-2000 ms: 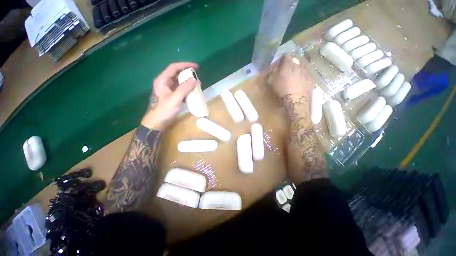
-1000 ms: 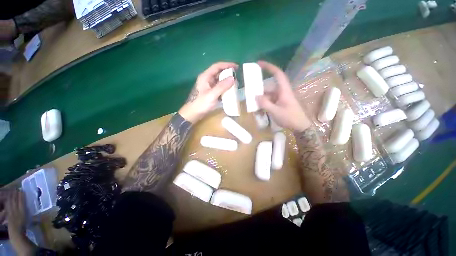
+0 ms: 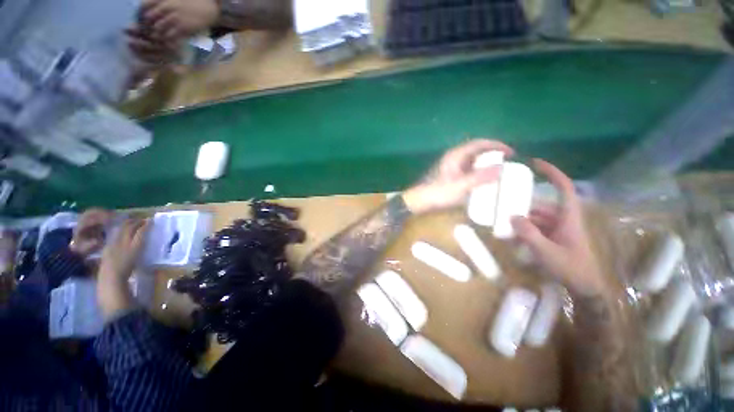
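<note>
My left hand (image 3: 463, 173) and my right hand (image 3: 559, 233) hold two white half units (image 3: 513, 197) side by side over the near edge of the green belt. The halves touch or nearly touch, with a seam between them. Blur hides the exact fit. More loose white halves (image 3: 441, 261) lie on the tan bench below my hands, and three thicker ones (image 3: 435, 366) lie nearer my body. At the right, several blurred white halves (image 3: 664, 263) lie on shiny clear plastic.
A green conveyor belt (image 3: 322, 121) crosses the view with a white paired unit (image 3: 212, 160) on it. A black cable heap (image 3: 241, 265) lies left of my arm. Another person's hands hold a white tray (image 3: 175, 237) at the left. A slanted post (image 3: 676, 145) stands at the right.
The view has swung left. My right hand came from the plastic at the right with a white half, and the two halves have moved together between my hands.
</note>
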